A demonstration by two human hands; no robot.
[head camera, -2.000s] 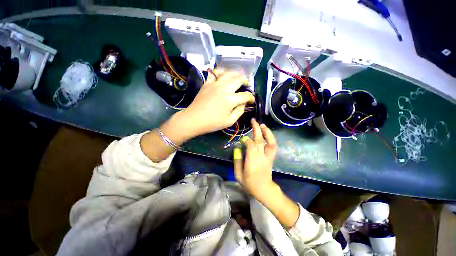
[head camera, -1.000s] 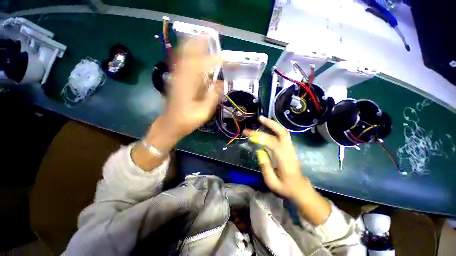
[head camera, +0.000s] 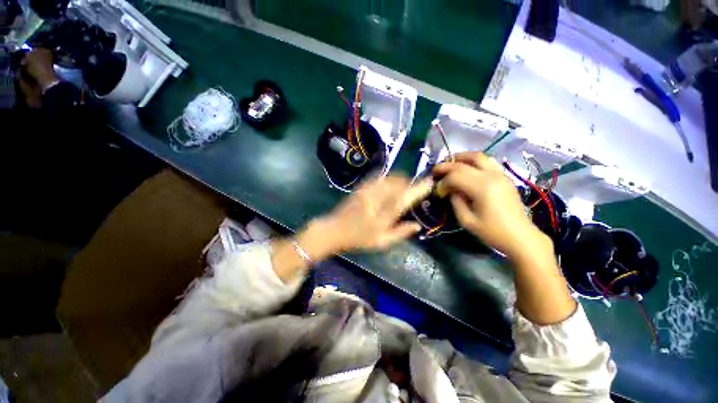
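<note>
My left hand (head camera: pixel 366 216), blurred, is at the left side of a camera housing (head camera: pixel 431 206), its fingers over the opening. My right hand (head camera: pixel 492 201) is over the right side of the same housing, fingertips bent together near its top. The two hands hide most of the housing; a few thin wires show between and above them. What the fingertips hold cannot be seen. Its white bracket (head camera: pixel 472 122) points away from me. Another open housing with red, yellow and black wires (head camera: pixel 354 153) stands to the left, untouched. Two more housings are on the right, one with red wires (head camera: pixel 543 208).
On the green mat lie a white loop clump (head camera: pixel 206 118), a small black round part (head camera: pixel 264 104) and tangled loops (head camera: pixel 683 315) at right. A white-and-black unit (head camera: pixel 130 75) is at far left, near another person's hand (head camera: pixel 38 69). A blue-handled tool (head camera: pixel 661 101) lies on the white sheet.
The view has shifted, so the bench appears tilted. My left hand has come back from the left housing to the middle one. My right hand has moved up over this housing's right side.
</note>
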